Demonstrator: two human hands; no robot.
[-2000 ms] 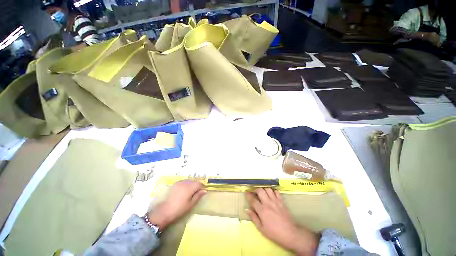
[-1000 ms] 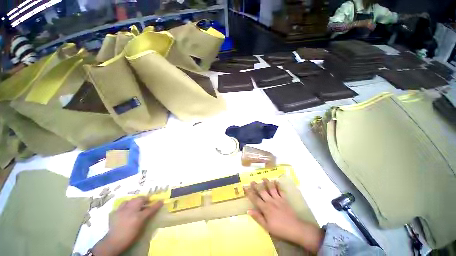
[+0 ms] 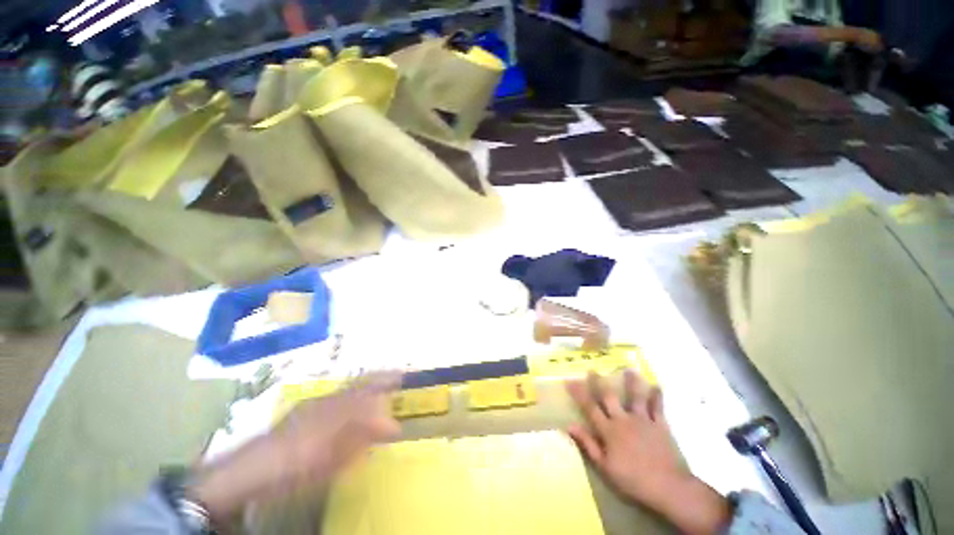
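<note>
A khaki bag panel (image 3: 557, 419) lies in front of me with a bright yellow piece (image 3: 476, 481) on it. The yellow ruler (image 3: 468, 373) with a black middle strip lies across the panel's far edge, with two short yellow blocks along its near side. My left hand (image 3: 303, 449) is blurred over the panel's left part, fingertips near the ruler's left end; whether it holds anything cannot be told. My right hand (image 3: 636, 444) lies flat with fingers spread on the panel's right part, below the ruler, holding nothing.
Blue tray (image 3: 266, 317) with a cream piece, and small bits beside it. Brown bottle (image 3: 571, 324), pale ring (image 3: 504, 298) and dark cloth (image 3: 560, 274) lie beyond the ruler. Hammer (image 3: 771, 465) and khaki stack (image 3: 847, 334) at right. Part-made bags (image 3: 398, 178) and brown panels (image 3: 654, 195) behind.
The view has swung left and back. The two short yellow blocks show along the ruler's near side, as they did one second ago. My left hand has moved and blurred; my right hand's fingers are spread wider.
</note>
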